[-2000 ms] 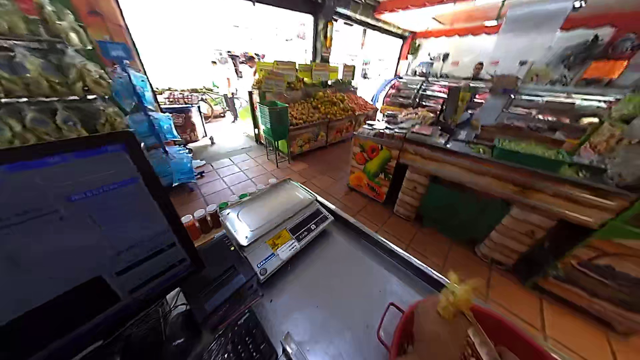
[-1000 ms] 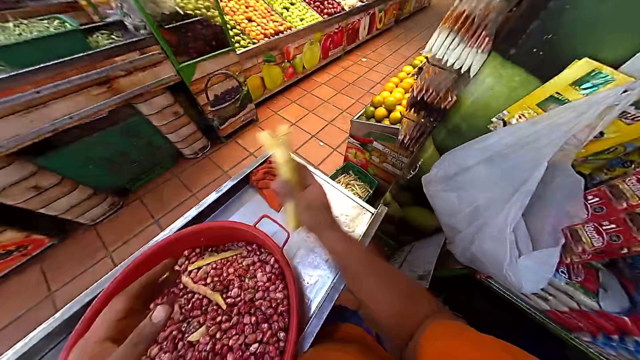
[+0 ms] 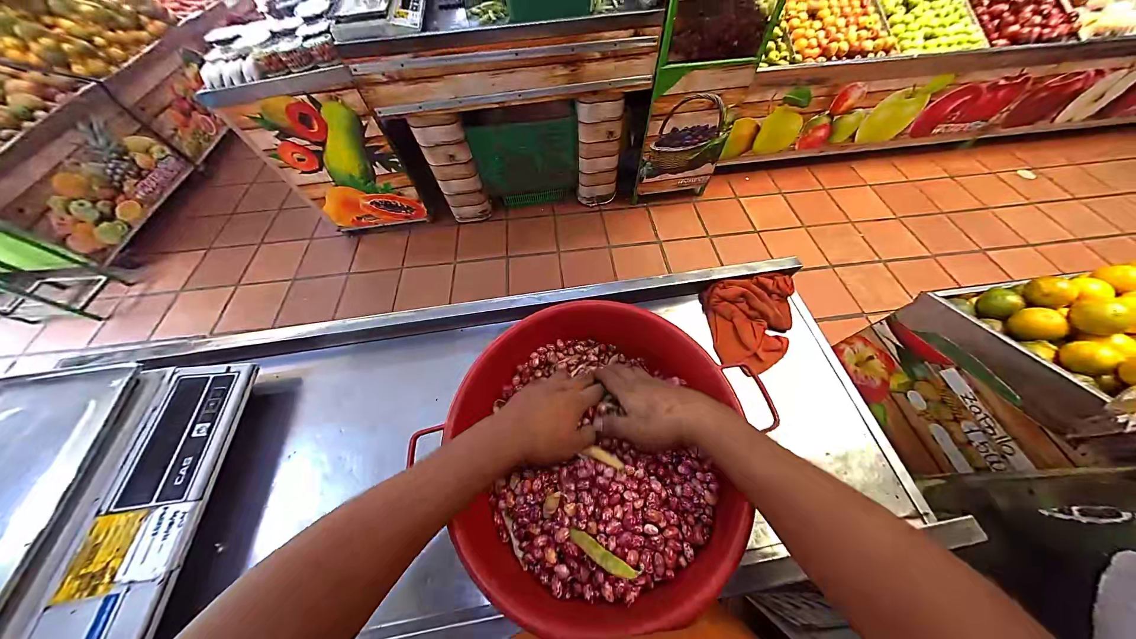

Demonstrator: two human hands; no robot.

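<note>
A red plastic tub [image 3: 728, 568] with thin side handles stands at the near edge of a metal counter, filled with red speckled beans [image 3: 661, 506]. Both hands reach into its far half. My left hand [image 3: 550, 415] rests in the beans, fingers bent inward; my right hand [image 3: 652, 408] meets it from the other side, fingertips touching or nearly so. What lies between the fingers is too hidden to tell. A yellow-green bean pod [image 3: 603, 555] lies on the beans near the front, and a paler pod [image 3: 603, 457] sits just below the hands.
The metal counter [image 3: 373, 390] carries a digital scale [image 3: 169, 444] at left and a crumpled orange cloth [image 3: 750, 319] behind the tub at right. A crate of yellow and green citrus fruit [image 3: 1056, 319] stands at right. Across the tiled floor [image 3: 532, 257] are produce stands [image 3: 887, 106].
My right hand, raised beside the tub with yellowish pods a second ago, is now down in the beans against my left hand. The view has swung strongly.
</note>
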